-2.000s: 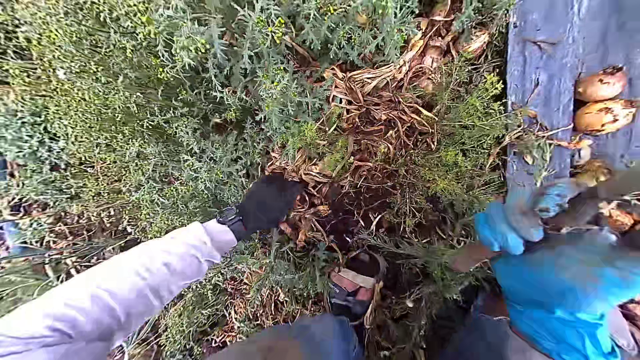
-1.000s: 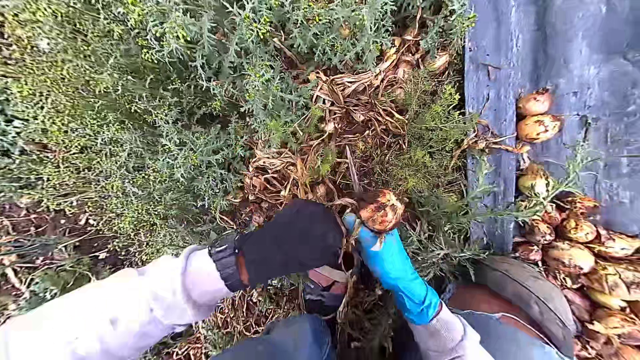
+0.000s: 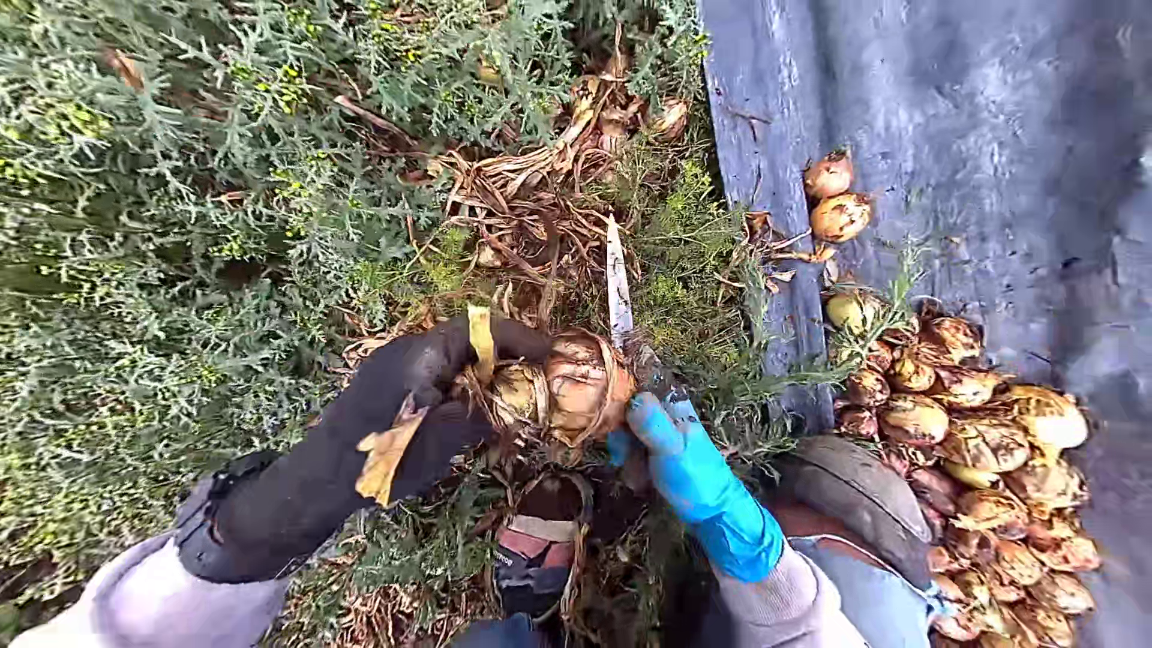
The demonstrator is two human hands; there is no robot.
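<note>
My left hand (image 3: 405, 405), in a black glove, grips the dry tops of onions (image 3: 585, 387) at the centre of the view; a yellowed leaf dangles from its fingers. In a blue glove, my right hand (image 3: 697, 468) is closed on the handle of a knife (image 3: 618, 283), close against the right side of the onions. The blade points up the view and bears soil. Part of the handle is hidden by the fingers.
Dark plastic sheeting (image 3: 972, 180) covers the right side, holding a large onion pile (image 3: 981, 441) and two separate onions (image 3: 839, 216). Leafy weeds (image 3: 225, 270) fill the left. Dry onion leaves (image 3: 531, 189) lie ahead. A shoe (image 3: 537, 562) and a knee pad (image 3: 855, 490) are near my hands.
Since two seconds ago, my right hand has come from the onion pile at the right to the centre, beside my left hand. The onions are now held between them, and the knife blade shows.
</note>
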